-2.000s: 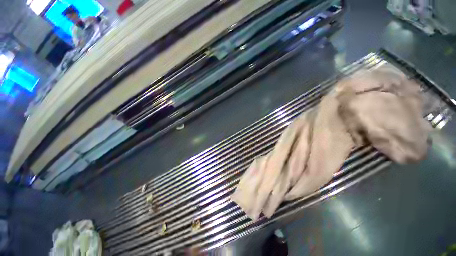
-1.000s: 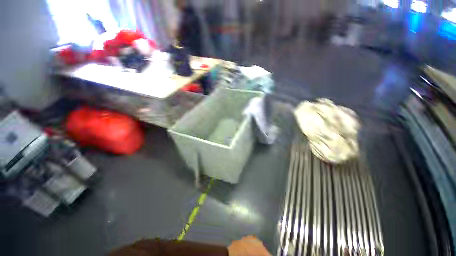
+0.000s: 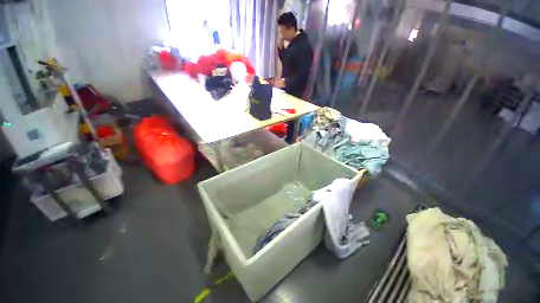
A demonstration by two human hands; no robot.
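No hand is in the picture now. A large grey bin (image 3: 266, 283) stands in the middle, in front of me. Grey-blue fabric (image 3: 281, 228) lies inside it along the near right wall. A paler, whitish-grey cloth (image 3: 336, 207) hangs over the bin's right rim and down to the floor. Clear plastic scraps (image 3: 294, 190) show on the bin's floor. At the lower right, a crumpled heap of cream fabric (image 3: 450, 254) rests on low metal bars (image 3: 391, 281).
A pale worktable (image 3: 192, 115) stands behind the bin, with a dark bag (image 3: 260, 99) on it and a person (image 3: 296, 59) beyond. A red bundle (image 3: 164, 151) and white crates (image 3: 89, 198) are at left. A fabric pile (image 3: 367, 155) lies right of the table.
My view has swung from the bars and pink-beige fabric to the bin, now larger and closer. The bare hand and brown sleeve seen at the lower edge one second ago are out of the picture.
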